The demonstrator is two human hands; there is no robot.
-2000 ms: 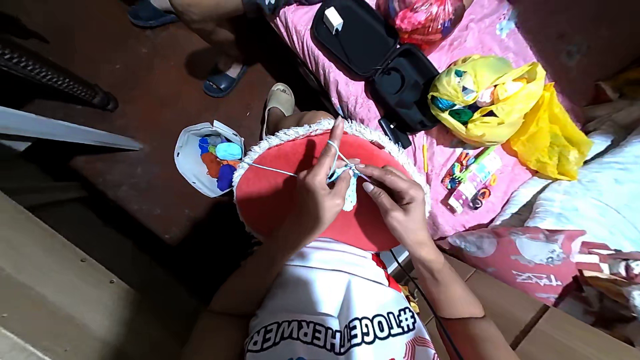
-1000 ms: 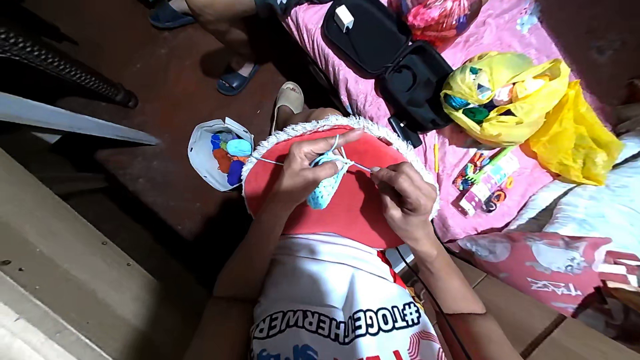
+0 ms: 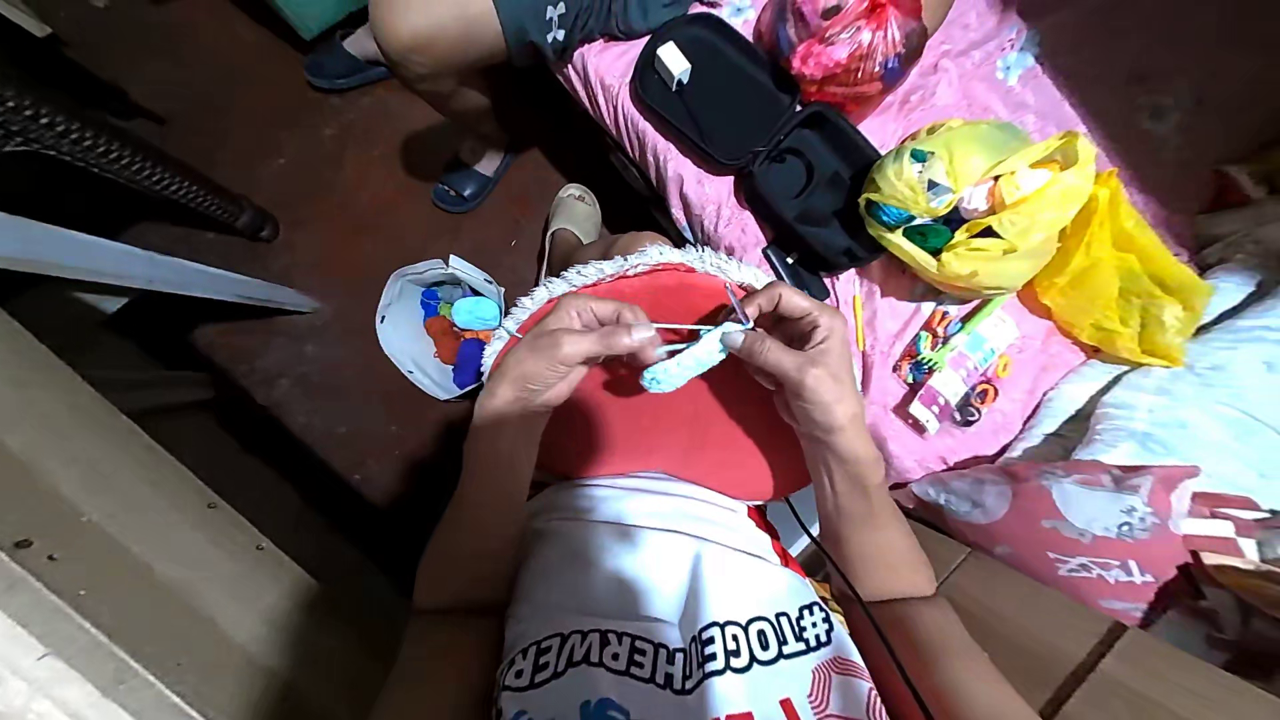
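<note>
My left hand (image 3: pixel 580 350) pinches light blue yarn, which stretches taut to the right. My right hand (image 3: pixel 800 345) holds a small piece of light blue crochet (image 3: pixel 688 366) at its upper end, together with a crochet hook (image 3: pixel 738 304) whose tip points up. The piece hangs down to the left between both hands, above a red cushion (image 3: pixel 640 430) with white fluffy trim on my lap. From my left hand the yarn runs toward a white container (image 3: pixel 405 340) on the left, where a light blue ball (image 3: pixel 475 313) lies with orange and purple yarn.
At the right, a pink cloth (image 3: pixel 900 450) bears an open black case (image 3: pixel 820 180), a yellow plastic bag of yarn (image 3: pixel 960 260), a red plastic bag (image 3: pixel 850 50) and small colourful items. Another person's legs (image 3: pixel 440 40) are at the top. A dark cable (image 3: pixel 850 590) runs beside my right forearm.
My left hand has lowered and moved away from the crochet piece, with yarn now stretched between the hands. The piece now hangs from my right hand's fingers.
</note>
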